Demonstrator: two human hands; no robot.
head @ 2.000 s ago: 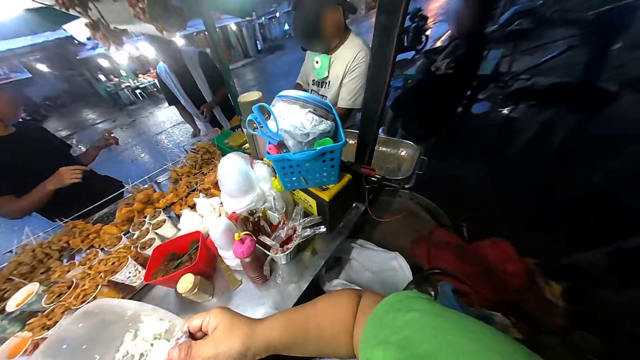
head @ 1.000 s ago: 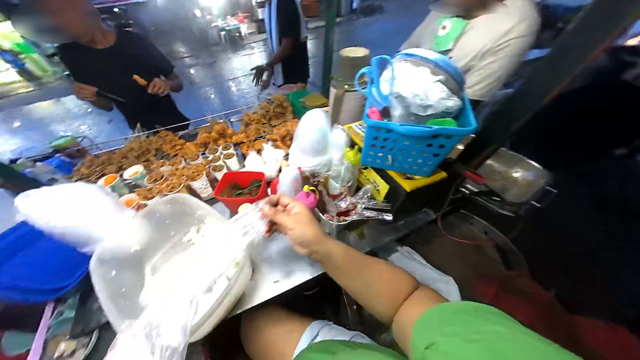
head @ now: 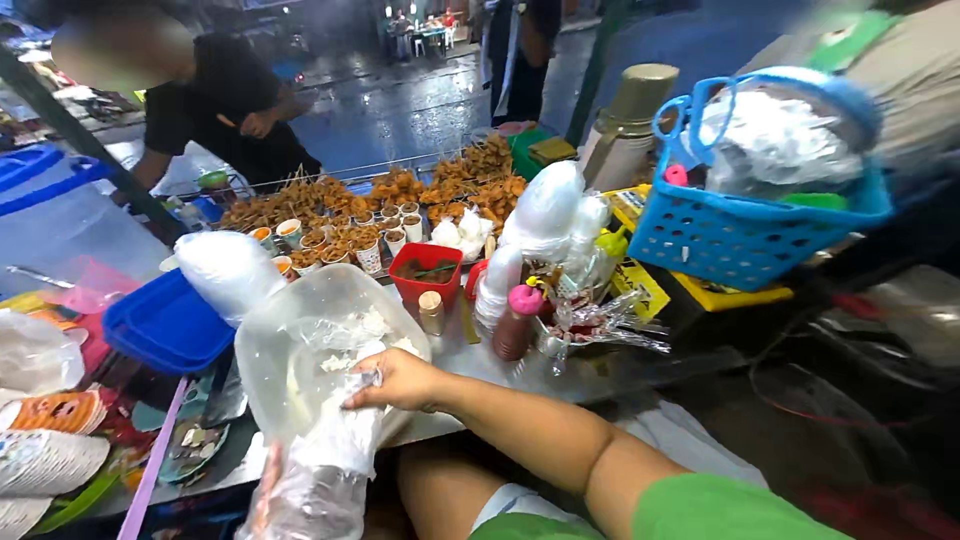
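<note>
My right hand (head: 397,381) pinches the edge of a clear plastic bag (head: 337,435) over a translucent plastic tub (head: 262,352). White food pieces (head: 369,327) lie inside the tub, some near my fingertips. My left hand (head: 268,487) shows only in part at the lower left, behind the bag's film; its fingers are too blurred to read. Right of the tub stand a small jar (head: 431,312), a red container of dark food (head: 446,289) and a sauce bottle with a pink cap (head: 514,330).
Fried food on sticks (head: 277,202) and filled paper cups (head: 367,255) line the stall's far side. A blue perforated basket (head: 735,232) stands at right, a blue plastic container (head: 169,319) and stacked paper cups (head: 52,461) at left. Two people stand beyond the stall, another at right.
My right hand has moved left, from beside the red container to over the tub. The view has swung left since the earliest frame.
</note>
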